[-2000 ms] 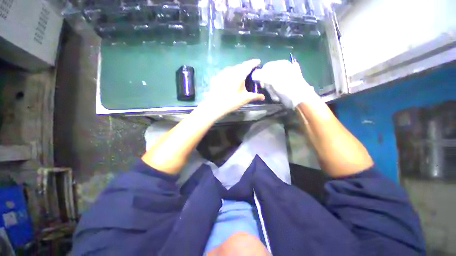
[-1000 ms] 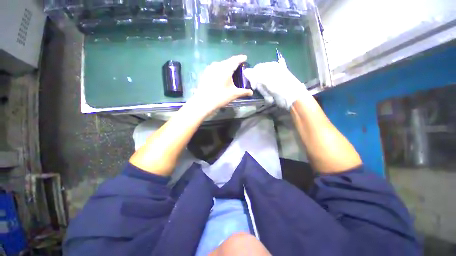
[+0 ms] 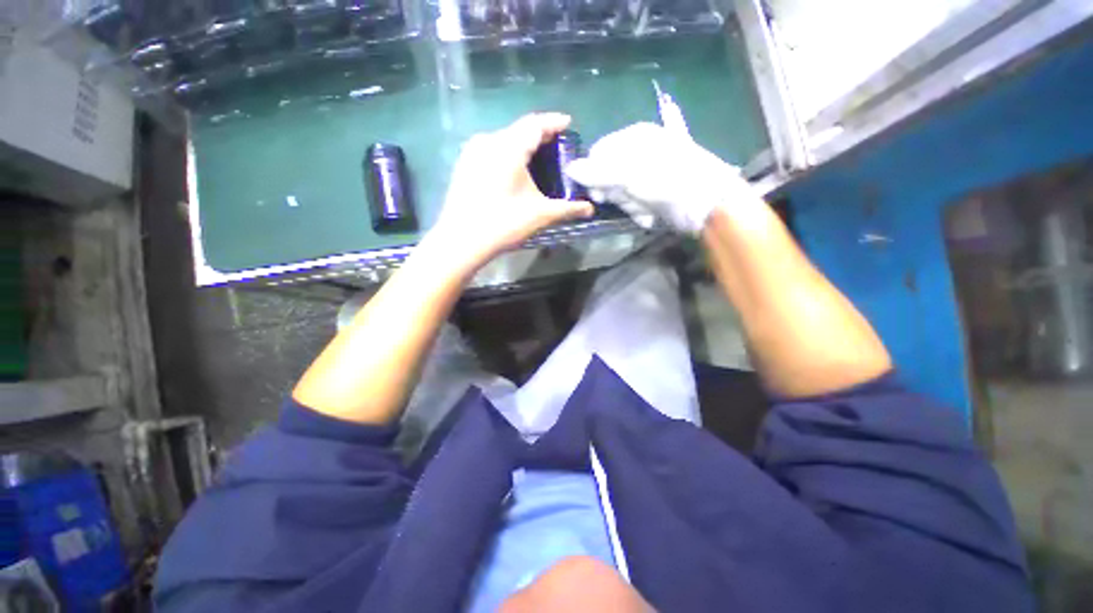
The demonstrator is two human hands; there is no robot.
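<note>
A glossy black moulded part (image 3: 390,188) lies on the green bench top (image 3: 300,144), left of my hands. A second black moulded part (image 3: 561,165) is between my hands near the bench's front edge. My bare left hand (image 3: 509,180) grips it at both ends with thumb and fingers. My right hand (image 3: 647,174), in a thin white glove, is at its right side with fingers curled; whether it holds a tool is hidden. A slim pale tool (image 3: 668,108) with a thin tip shows just behind the right hand; I cannot tell whether they touch.
Clear plastic blister trays (image 3: 288,54) with dark contents stand along the back of the bench. A white surface (image 3: 863,60) is at the upper right, above a blue machine panel (image 3: 887,275). A pale cabinet (image 3: 72,120) is at the upper left, and a blue crate (image 3: 72,527) at the lower left.
The view has shifted and tilted slightly, so the bench sits differently in it. My left hand stays around the part, with the gloved right hand beside it. The other part still lies on the bench.
</note>
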